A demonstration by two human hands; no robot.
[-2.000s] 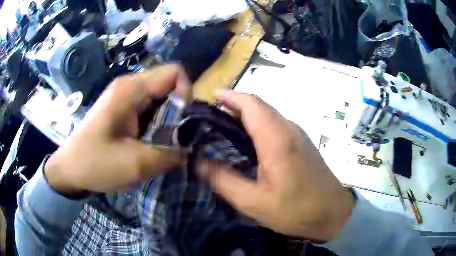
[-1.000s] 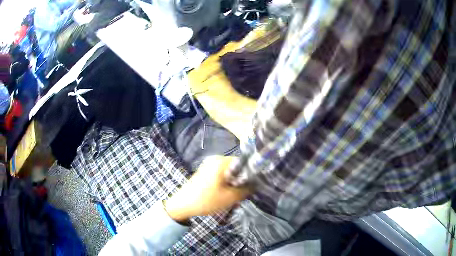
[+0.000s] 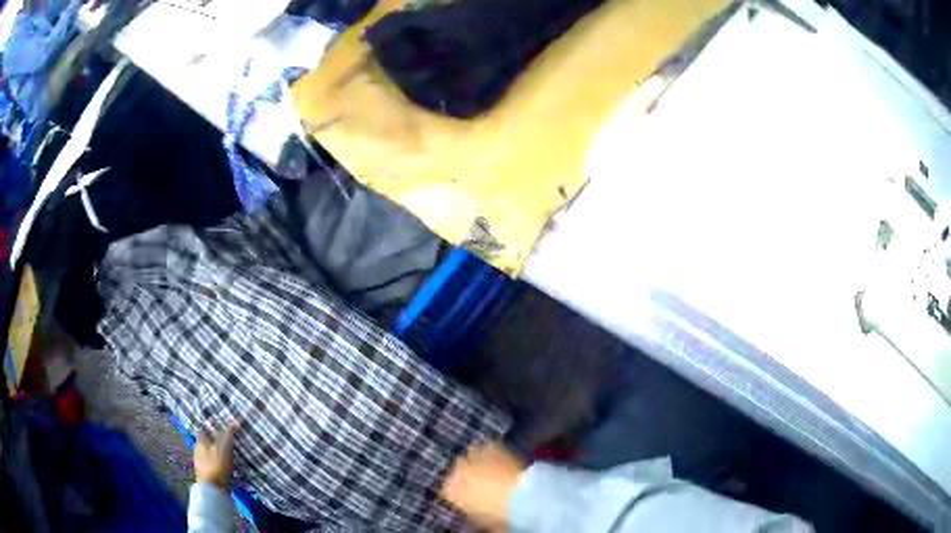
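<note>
A plaid fabric (image 3: 323, 385) with dark, white and brownish checks lies spread over a low heap at the lower left. My left hand (image 3: 214, 455) is small in view at the fabric's lower left edge, fingers against it; whether they grip is unclear. My right hand (image 3: 485, 484) is at the fabric's lower right end, slightly blurred, with its fingers closed on the cloth and partly hidden.
The white sewing table (image 3: 720, 198) with a grey ridged edge is at the right. A tan board (image 3: 417, 156) holds a dark cloth (image 3: 469, 52). A blue container (image 3: 454, 302) is beneath the board. Black cloth (image 3: 167, 156) with white ties hangs at the left.
The large raised plaid cloth no longer blocks the right side; plaid cloth lies smoother on the heap. My left hand has come into view and the view has shifted from the machine head.
</note>
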